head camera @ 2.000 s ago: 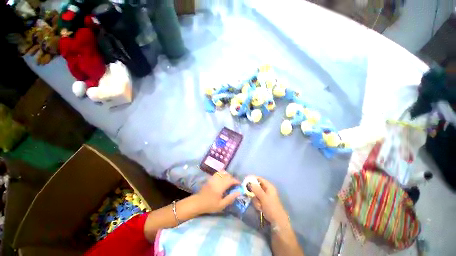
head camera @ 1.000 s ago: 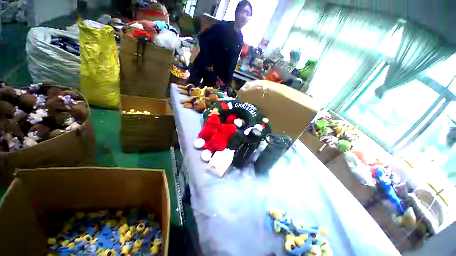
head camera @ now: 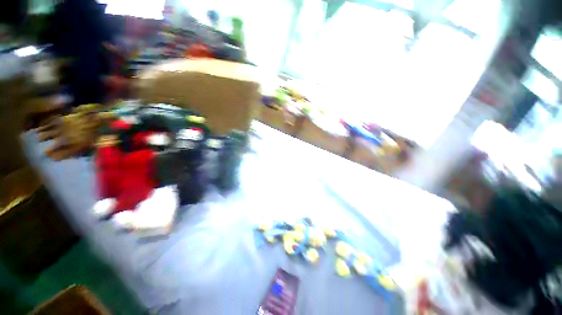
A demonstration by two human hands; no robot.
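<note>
The frame is blurred, and neither my left hand nor my right hand is in view. A loose pile of small blue-and-yellow plush pieces [head camera: 297, 239] lies on the grey-blue table cloth [head camera: 203, 264]. More of these pieces [head camera: 360, 264] trail off to the right of the pile. A smartphone [head camera: 280, 294] with a dark pinkish screen lies in front of the pile, cut off by the bottom edge.
A red plush item [head camera: 126, 175], a white block [head camera: 157, 211] and dark bottles [head camera: 182, 172] stand at left. A cardboard carton [head camera: 200, 92] stands behind. A dark bundle [head camera: 511, 240] is at right. A dark-clothed person [head camera: 80, 49] is at upper left.
The view has swung right and down from the room, so the pile and the phone show more centrally. My hands and the held plush piece, seen two seconds ago, are out of the picture.
</note>
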